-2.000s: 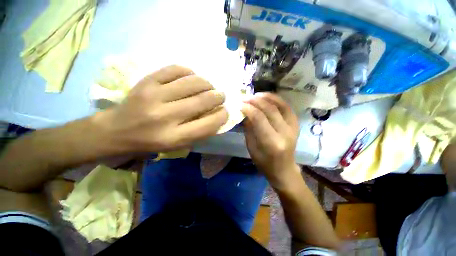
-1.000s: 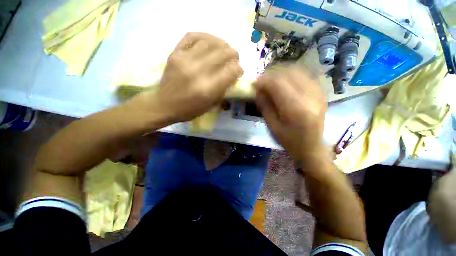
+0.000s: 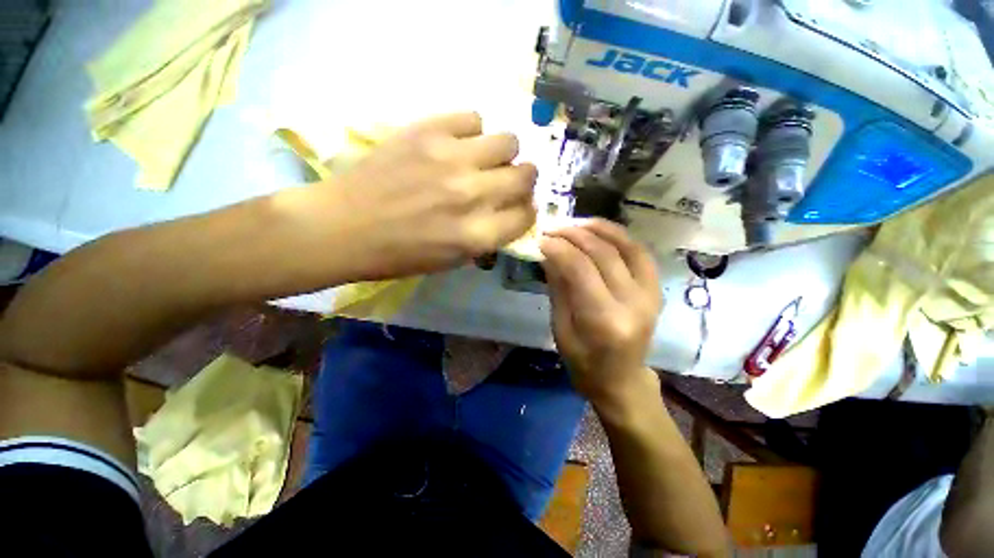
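Note:
The yellow workpiece (image 3: 525, 246) shows between my hands just in front of the needle area (image 3: 558, 180) of the white and blue overlock machine (image 3: 654, 33). My left hand (image 3: 436, 202) lies over the workpiece with its fingers bent, left of the presser foot. Yellow cloth shows behind this hand and hangs below it over the table edge (image 3: 376, 298). My right hand (image 3: 603, 294) pinches the workpiece's right end with thumb and fingertips. The cloth under my left fingers is hidden, and lamp glare washes out the area behind.
Flat yellow panels (image 3: 169, 82) lie at the far left of the table (image 3: 44, 185). A yellow bundle (image 3: 223, 441) lies low left. Red snips (image 3: 773, 340), a hanging silver ring item (image 3: 698, 294) and a yellow pile (image 3: 872, 300) are at right. A person's arm (image 3: 970, 490) shows lower right.
Compared with one second ago, my hands are closer together at the presser foot, and my right hand has moved lower. The camera view has shifted, so the machine appears larger and lower.

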